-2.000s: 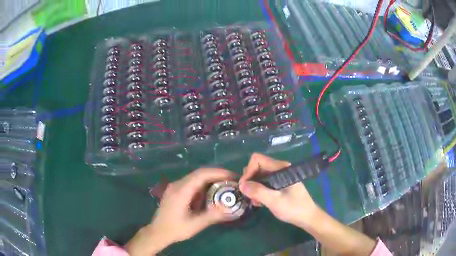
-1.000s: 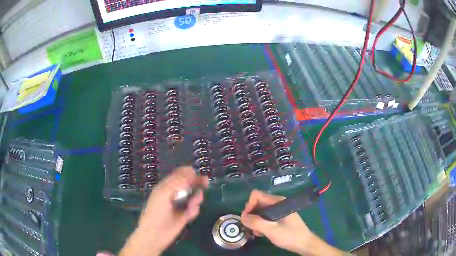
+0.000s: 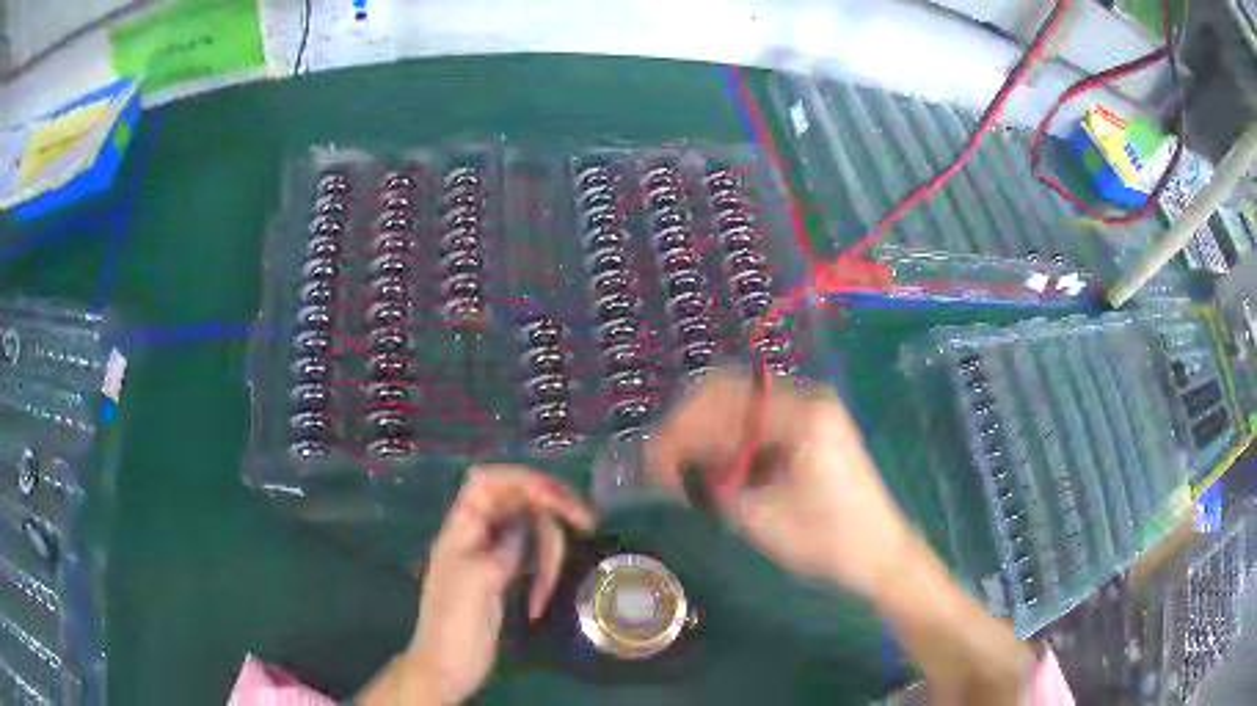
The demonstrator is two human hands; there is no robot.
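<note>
The round metal fixture (image 3: 631, 607) stands on the green mat at the bottom centre, with a gold or silver rim and a pale, blurred centre. My left hand (image 3: 476, 572) is just left of it, fingers curled, with a dark patch between them; whether it holds a part is unclear. My right hand (image 3: 786, 476) is blurred above and right of the fixture, over the main tray's front edge. The red tool cable (image 3: 762, 393) runs into this hand; the tool itself is mostly hidden by the fingers. The main blister tray (image 3: 372, 486) holds rows of dark, silvery wired parts.
Side trays lie at the left (image 3: 55, 483), right (image 3: 1068, 455) and back right (image 3: 917, 173). Blue and red tape crosses the mat (image 3: 179, 248). A blue bin with papers (image 3: 69, 145) is at the back left. A pale rod (image 3: 1186, 228) slants in at the right.
My left hand has come back from the tray's front edge to beside the fixture. My right hand has lifted off the fixture and turned, and the cable now crosses the tray's right side.
</note>
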